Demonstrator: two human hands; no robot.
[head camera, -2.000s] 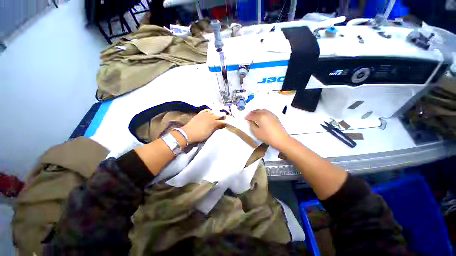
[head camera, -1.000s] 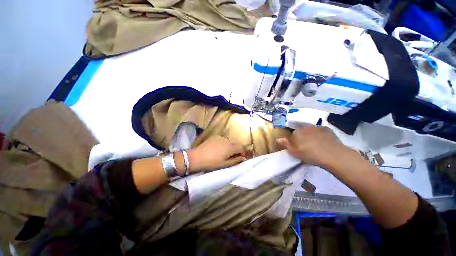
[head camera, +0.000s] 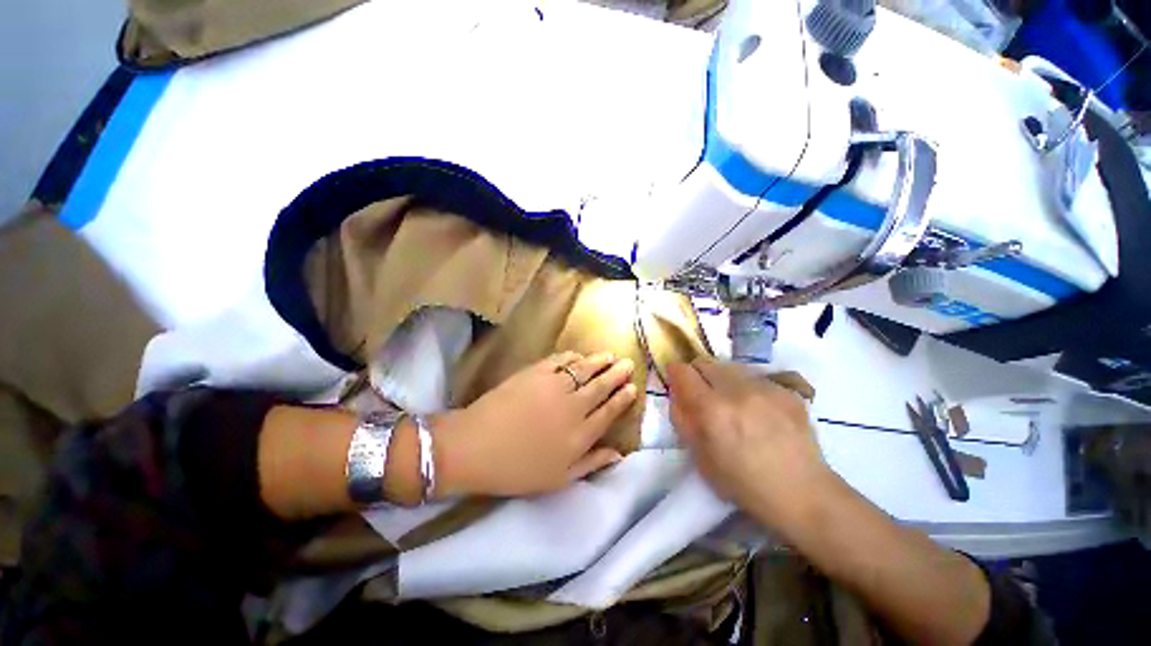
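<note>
The khaki trousers (head camera: 417, 265) lie under the head of the sewing machine (head camera: 770, 152), with a dark navy band (head camera: 284, 252) curving along their top. White pocketing (head camera: 505, 543) lies folded over them at the near side. My left hand (head camera: 543, 423) rests flat on the khaki cloth, left of the needle area, fingers slightly spread. My right hand (head camera: 738, 423) has its fingers closed on the cloth edge just in front of the presser foot, near a thin dark line. The needle tip is hard to make out.
Black thread snips (head camera: 937, 451) lie right of the machine, beside small brown scraps (head camera: 969, 464). A black cloth strip (head camera: 1035, 331) drapes over the machine arm. More tan cloth (head camera: 208, 25) lies at the back left and a tan pile (head camera: 70, 284) at the left edge.
The view has moved closer to the needle area. The white pocketing has been folded back towards me, exposing khaki cloth. My left hand now lies flatter; my right hand has moved nearer the presser foot.
</note>
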